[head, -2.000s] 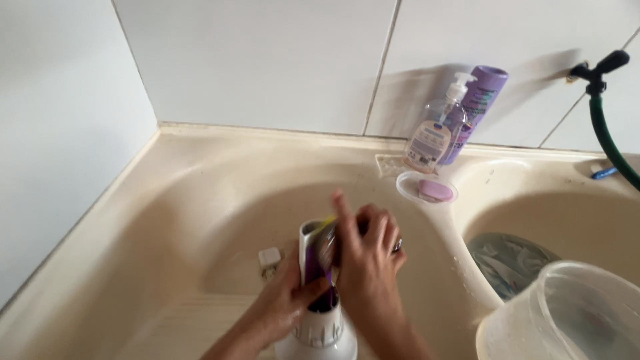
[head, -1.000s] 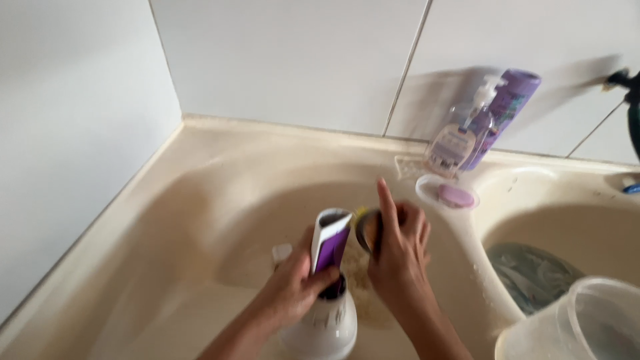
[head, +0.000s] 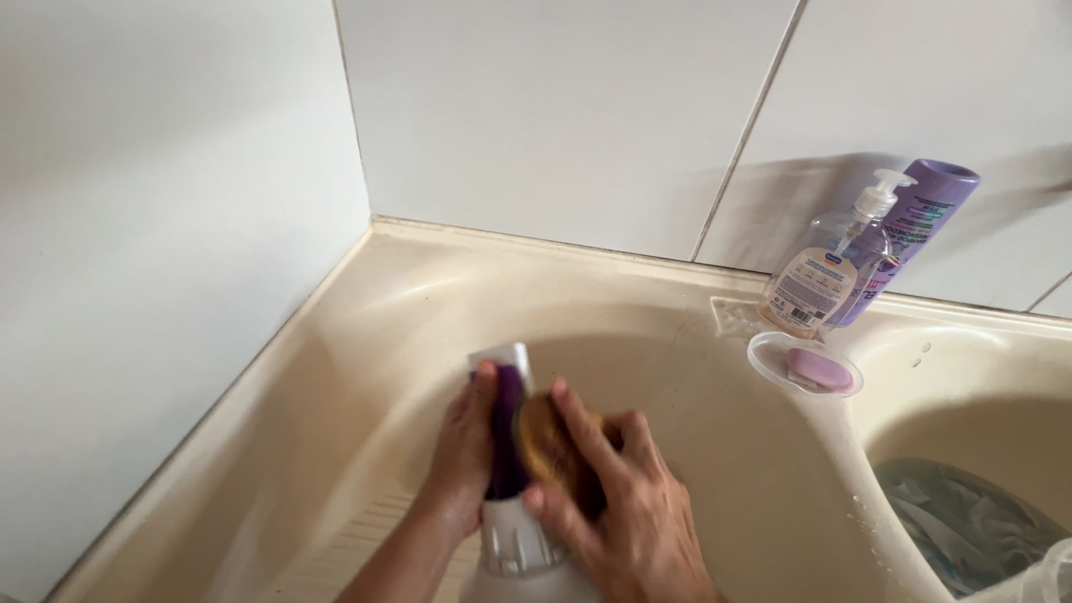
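Note:
My left hand point(head: 465, 452) grips a purple and white plastic piece point(head: 506, 427), its white end pointing up. Just below it, and seemingly joined to it, is the ribbed neck of a white plastic container point(head: 519, 540), cut off by the bottom of the view. My right hand point(head: 624, 494) is closed around a brown and yellow scrubbing pad or sponge point(head: 548, 440), blurred, which presses against the right side of the purple piece. The fingers hide part of the pad, and I cannot tell exactly what it is.
Around my hands is a cream laundry basin point(head: 670, 368) with a ridged slope. A clear pump bottle point(head: 816, 285) and a purple bottle point(head: 930, 218) lean at the wall. Pink soap point(head: 819, 368) lies in a clear dish. Cloth point(head: 963, 519) soaks in the right-hand basin; part of a clear plastic container point(head: 1051, 578) shows.
One second ago the pad was apart from the purple piece, to its right; now it is against it. The purple piece has turned, and its open end no longer shows. The view has shifted left.

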